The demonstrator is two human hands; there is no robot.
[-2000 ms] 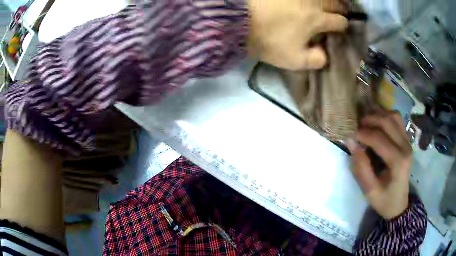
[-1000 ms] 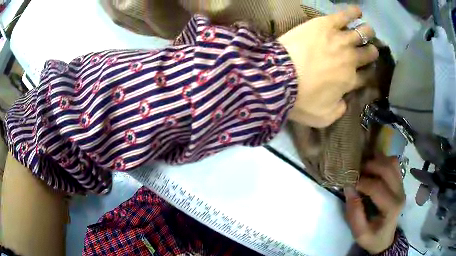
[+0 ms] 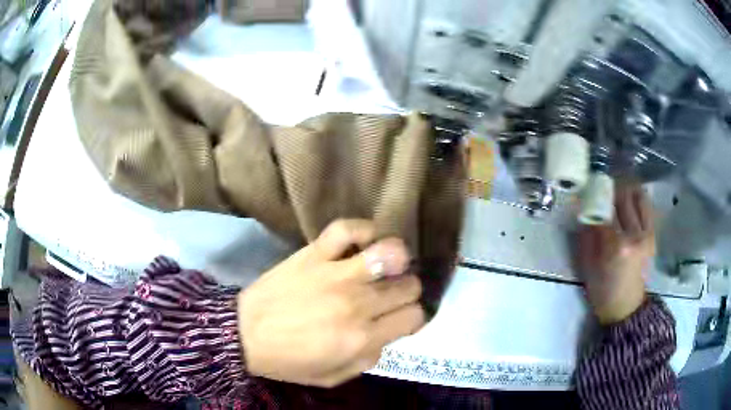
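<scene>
The tan-brown ribbed garment piece lies bunched across the white table, its right end at the sewing machine's needle area. Its open end shows a darker inside. My left hand is shut on the cloth near this end, on the side towards me. My right hand is right of the cloth, off it, blurred and partly behind the cream tension knobs. Its fingers point away from me; whether it holds anything cannot be seen. The presser foot area is mostly hidden by cloth.
The pale grey machine head stands above the cloth. A yellow-tan block sits right of the cloth. The flat metal bed lies in front of the knobs. A printed ruler strip follows the table's front edge.
The view has turned and shifted, showing more of the machine head and garment. My left hand is now on the near side of the cloth. My right hand has left the cloth end and moved right.
</scene>
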